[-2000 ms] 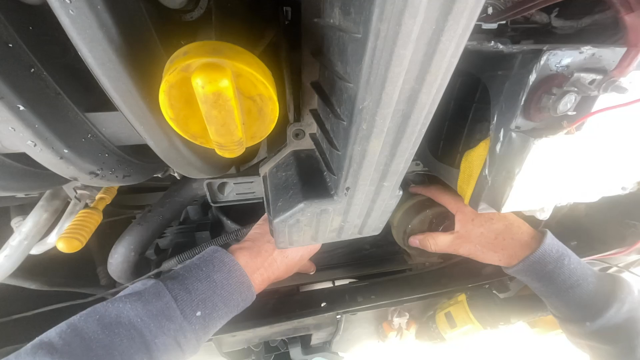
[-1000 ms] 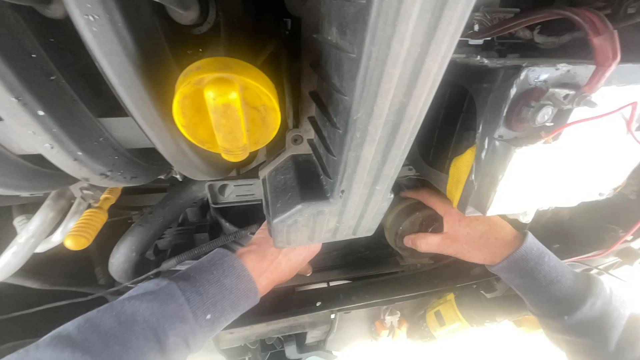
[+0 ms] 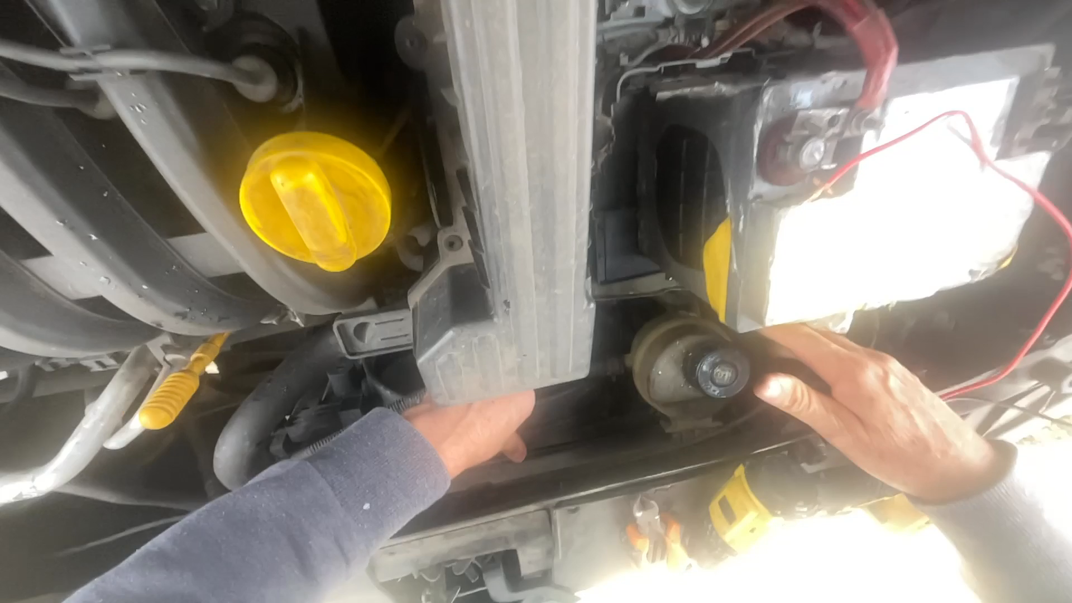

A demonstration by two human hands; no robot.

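Observation:
My left hand (image 3: 477, 427) reaches under the lower end of a grey ribbed plastic duct or housing (image 3: 523, 209); its fingers are mostly hidden there, so its hold cannot be told. Right of the duct sits a round fluid reservoir (image 3: 670, 364) with a dark cap (image 3: 720, 372). Just right of that cap is my right hand (image 3: 879, 410), thumb and fingers apart, the fingertips partly hidden below the battery's edge. A yellow oil filler cap (image 3: 316, 201) stands on the engine at the left, and a yellow dipstick handle (image 3: 172, 400) lies lower left.
A car battery (image 3: 904, 209) with a bolted terminal (image 3: 811, 153), a thick red cable (image 3: 875, 59) and a thin red wire (image 3: 1047, 201) is at the right. Orange-handled pliers (image 3: 657, 536) and a yellow and black tool (image 3: 741, 507) lie beyond the front crossmember (image 3: 586, 490). A black hose (image 3: 251, 419) curves at lower left.
My right hand has come away from the round reservoir to the right, uncovering its dark cap. My left hand stays under the duct end. The view has shifted.

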